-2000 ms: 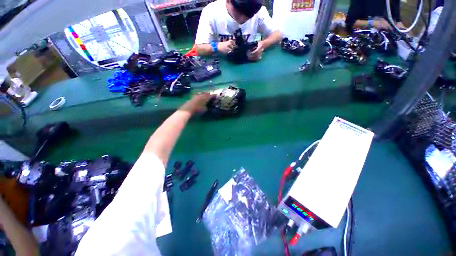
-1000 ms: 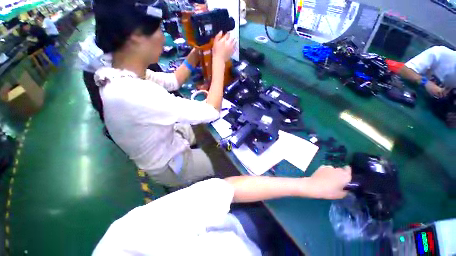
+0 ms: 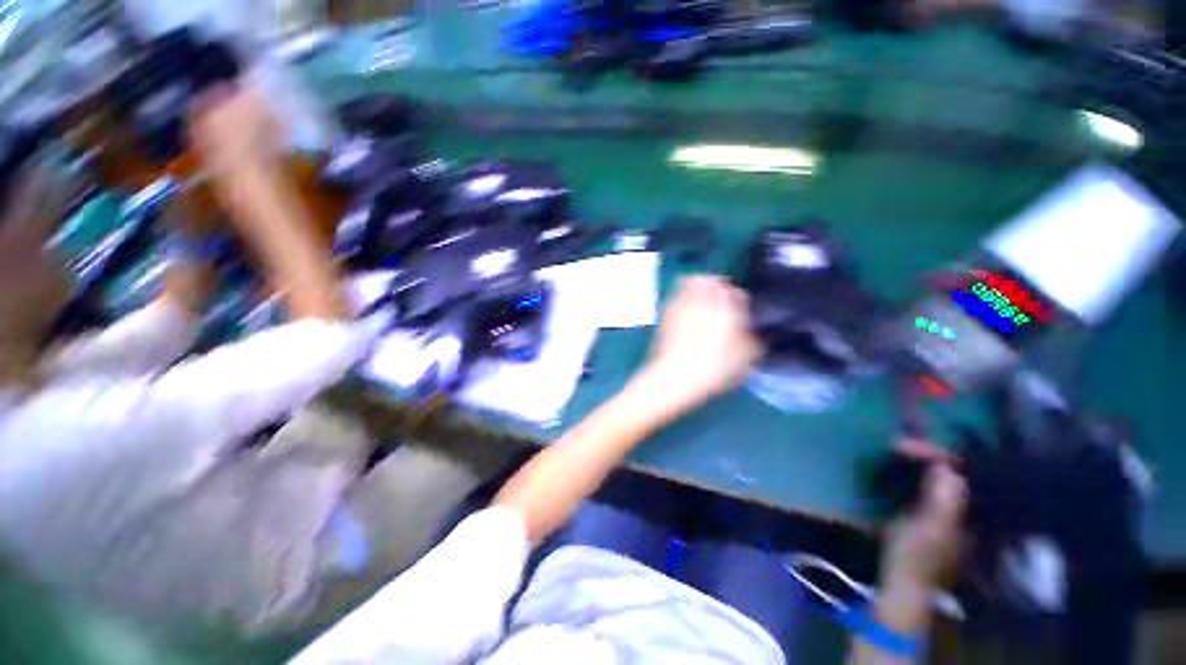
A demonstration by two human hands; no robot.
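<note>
The frame is blurred. My left hand (image 3: 709, 335) is a fist at the left side of a black handheld unit (image 3: 804, 279), closed around its handle end. The unit rests on the green mat, over a crumpled clear bag (image 3: 796, 390). My right hand (image 3: 930, 513), with a blue wrist band, grips a second large black unit (image 3: 1060, 500) at the near right edge of the bench. Its fingertips are at a dark part on the unit's left. The white power supply (image 3: 1086, 247), with red and green digits, stands behind this unit.
A neighbouring worker's raised arm (image 3: 267, 208) and pale sleeve are at the left, near an orange block. Several black units (image 3: 488, 260) lie on white paper (image 3: 624, 288) between that worker and my left hand. Blue and black items (image 3: 611, 33) lie on the far bench.
The view has swung right. My right hand and the second black unit have come into view, and more of the power supply shows. My left hand remains at the first unit's handle.
</note>
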